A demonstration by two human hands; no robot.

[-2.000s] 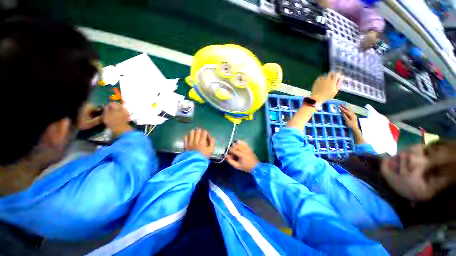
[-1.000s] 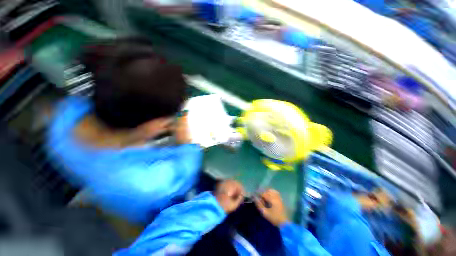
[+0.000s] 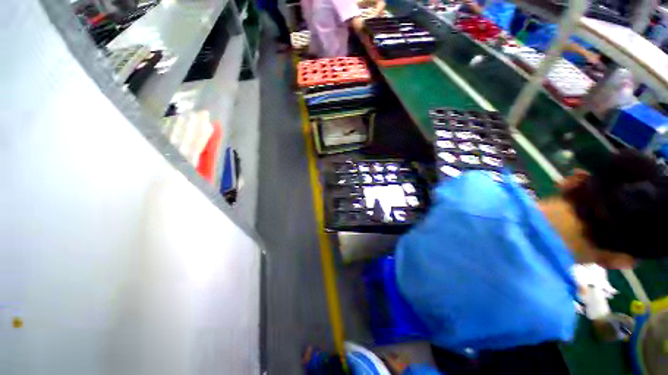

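Observation:
At the bottom edge, a small blurred patch, possibly my left hand, shows beside a blue and white sleeve. Another skin-toned patch, possibly my right hand, is cut off there. Whether either holds anything cannot be told. A black parts tray with pale pieces and white paper on it stands on a pale box beside the bench. Another black tray lies on the green bench. The yellow fan is cut off at the right edge.
A person in a blue smock leans over the bench at right. A blue stool or box is beside them. A white panel fills the left. A yellow line runs along the grey aisle, past stacked orange-topped trays.
The view has swung left from the bench to the aisle. The fan has shifted to the right edge, the blue tray is out of view, and my hands have dropped to the bottom edge.

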